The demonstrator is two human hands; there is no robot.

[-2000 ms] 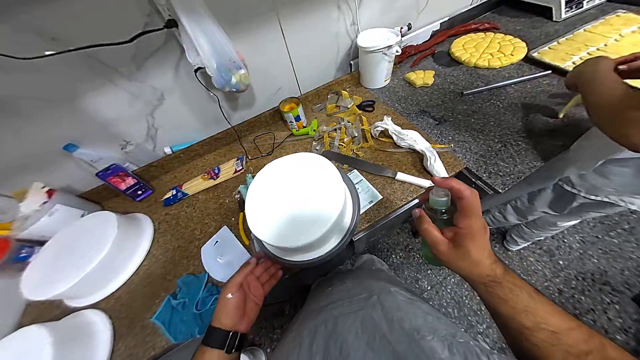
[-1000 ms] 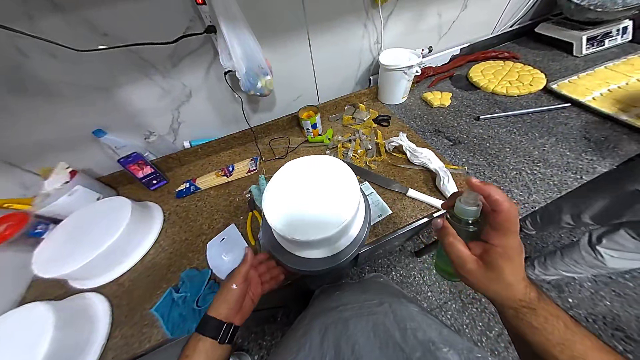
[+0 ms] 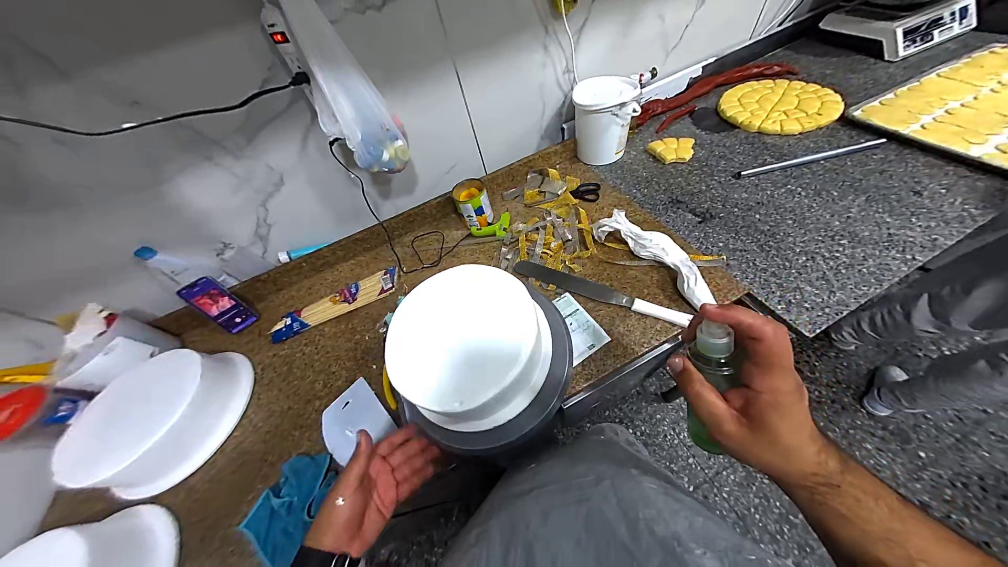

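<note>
A smooth white round cake or cake form (image 3: 465, 339) stands on a wider white round layer, on a dark grey turntable (image 3: 561, 394). My left hand (image 3: 378, 484) is palm up with spread fingers at the turntable's lower left edge, holding nothing; whether it touches the edge is unclear. A white speck is on its wrist side. My right hand (image 3: 748, 378) holds a clear green bottle (image 3: 709, 394) upright by its neck and side, right of the turntable. A long spatula (image 3: 583, 285) with a white handle lies behind, and a white scraper (image 3: 354, 417) lies left of the turntable.
More white round forms (image 3: 126, 417) stand at left near a teal cloth (image 3: 287, 504). Behind are a phone (image 3: 217, 304), skewers (image 3: 335, 305), an open can (image 3: 472, 203), gold-trimmed strips (image 3: 551, 236), scissors (image 3: 586, 191) and a white bucket (image 3: 605, 118). Another person's legs (image 3: 937, 307) are at right.
The other person's hand at the upper right has gone out of view. My left hand remains by the turntable's edge, and my right hand still holds the bottle. The view has shifted slightly.
</note>
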